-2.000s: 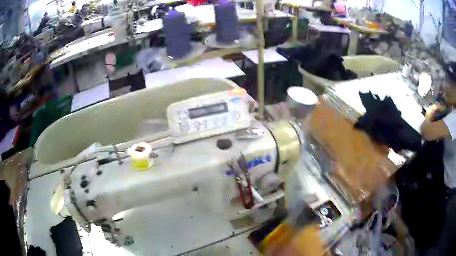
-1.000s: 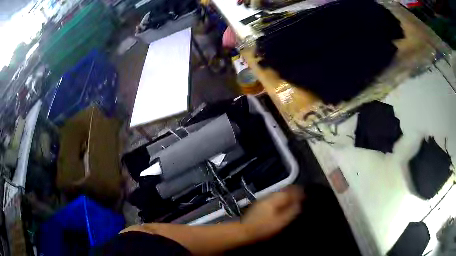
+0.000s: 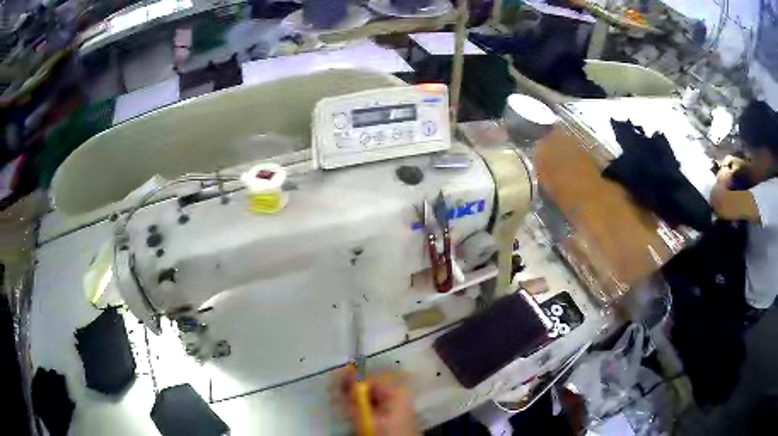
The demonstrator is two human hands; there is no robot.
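My right hand [image 3: 388, 407] is at the bottom middle, blurred and cut off by the lower edge. It is closed on scissors [image 3: 364, 404] with a yellow-orange handle; the blurred blades point up towards the white sewing machine [image 3: 341, 247]. My left hand is not in view. A black patch pocket [image 3: 189, 413] lies on the white table left of my right hand. Two more dark pocket heaps lie further left, one near the needle end [image 3: 107, 351] and one at the table's left edge [image 3: 51, 400].
A dark flat rectangular object [image 3: 495, 338] lies right of my hand. Red-handled snips [image 3: 440, 251] and a yellow-labelled spool [image 3: 266, 189] rest on the machine. A control panel [image 3: 381, 128] stands on top. A brown board [image 3: 597, 200] and a seated person [image 3: 755, 204] are at right.
The view has swung from the dark bin and large black stack back to the machine. The left arm seen one second ago is out of view; my right hand with the scissors is in view.
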